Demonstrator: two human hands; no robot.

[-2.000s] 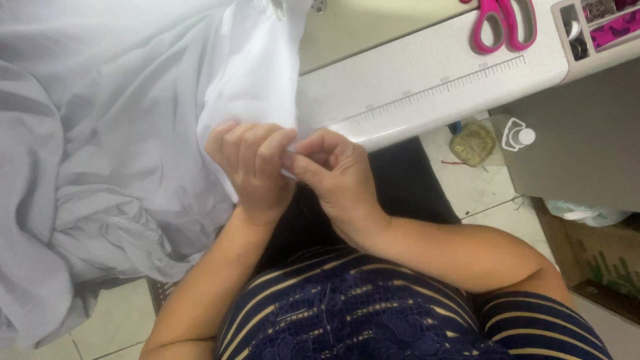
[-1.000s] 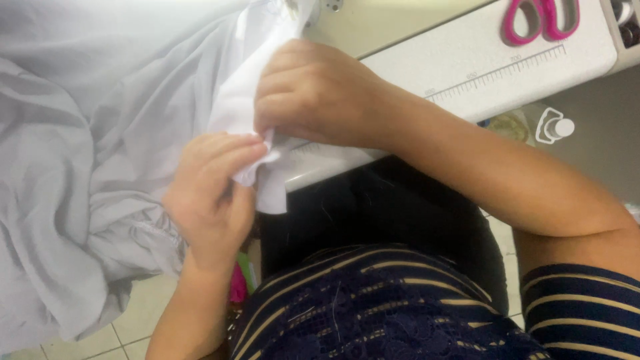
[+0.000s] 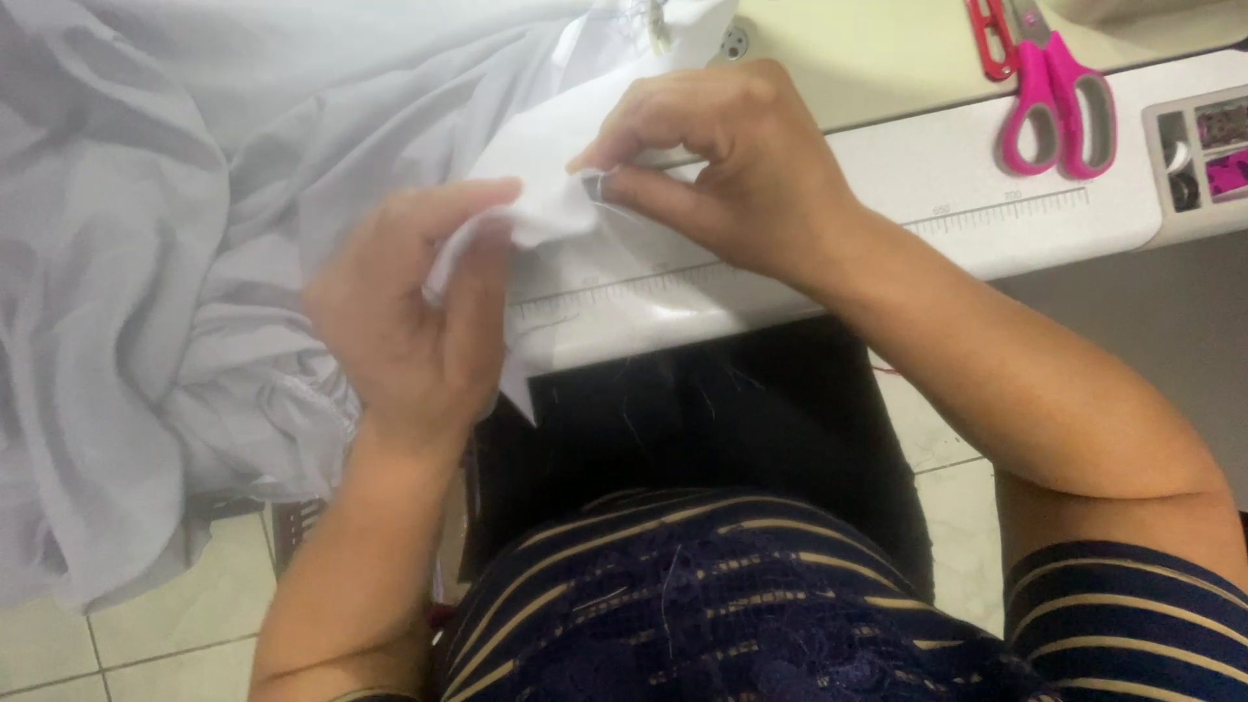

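White fabric [image 3: 551, 136] reaches from the sewing machine's presser foot area [image 3: 651, 24] at the top down to my hands, with a large heap of it spread over the left side. My left hand [image 3: 414, 302], slightly blurred, grips the fabric's edge between thumb and fingers, and a pointed corner hangs below it. To the right and a little higher, my right hand [image 3: 717, 161] pinches the same edge with thumb and forefinger. Fine loose threads show at its fingertips. Both hands are over the white machine table edge [image 3: 673, 302], which bears a printed ruler scale.
Pink-handled scissors [image 3: 1058, 112] lie at the upper right beside a red thread snipper [image 3: 993, 39]. A compartment tray [image 3: 1165, 166] with small items is set into the table's right end. Black cloth [image 3: 682, 419] covers my lap. Tiled floor [image 3: 175, 614] shows below.
My hands were close together at the fabric one second ago; now they are apart, with the right hand farther right. The fabric edge is stretched between them. The view has shifted somewhat.
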